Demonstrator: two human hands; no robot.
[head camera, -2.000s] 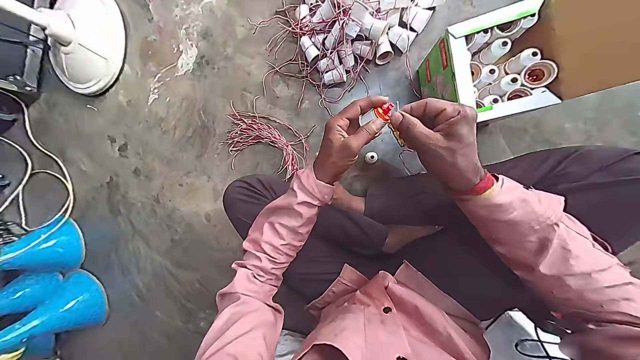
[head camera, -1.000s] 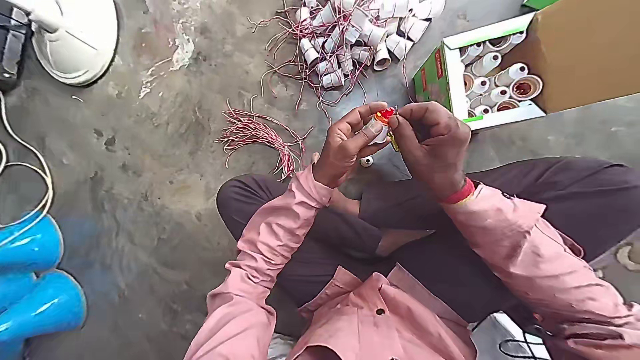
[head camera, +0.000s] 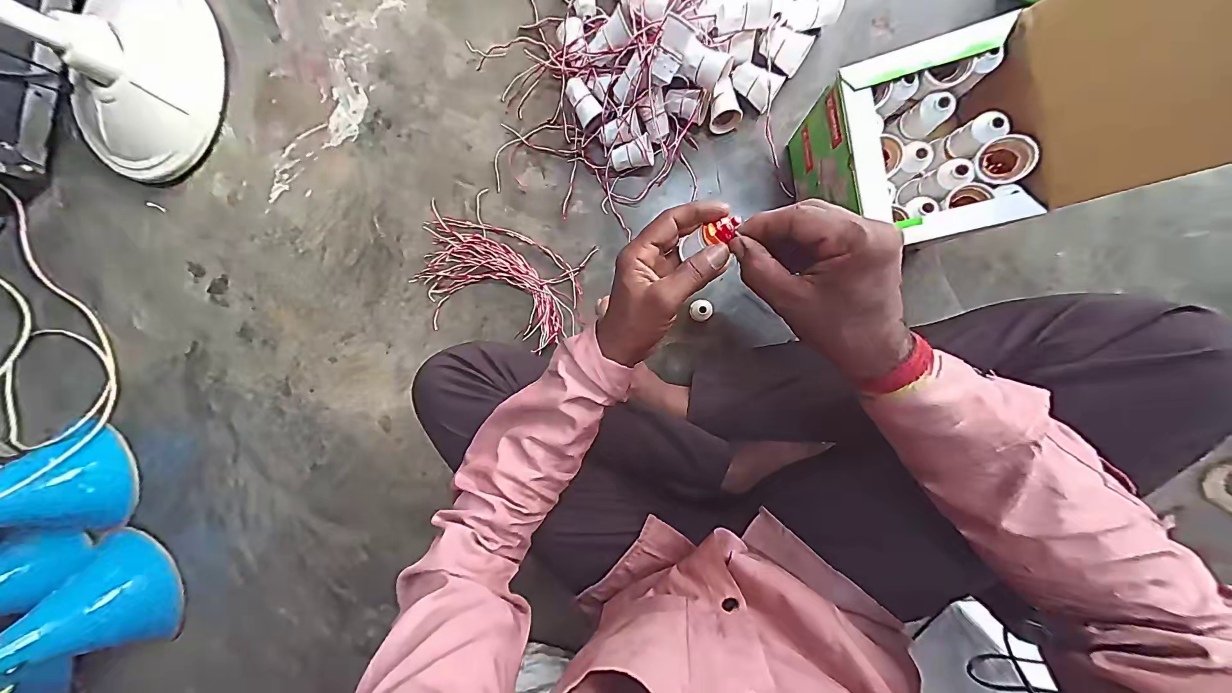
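Note:
My left hand (head camera: 659, 279) grips a small white lamp-holder-like part (head camera: 693, 245) with a red and orange end (head camera: 720, 229). The thumb and forefinger of my right hand (head camera: 828, 274) pinch at that red end; whether they hold a separate piece cannot be seen. On the floor just below my hands stands a small white cap (head camera: 701, 310) with a dark hole. A bundle of red and white twisted wires (head camera: 500, 274) lies left of my left hand. Beyond my hands is a heap of white lamp holders (head camera: 703, 63) with such wires attached.
A green and white carton (head camera: 866, 154) with its brown flap open holds several white holders at the upper right. Blue cone-shaped shades (head camera: 106, 597) and a pale cable (head camera: 91, 318) lie at the left, below a white round base (head camera: 154, 96). My crossed legs are beneath my arms.
My right hand's fingers have come in closer to the red end of the part, which stays in my left hand. The thin piece seen by the right fingertips earlier is no longer visible.

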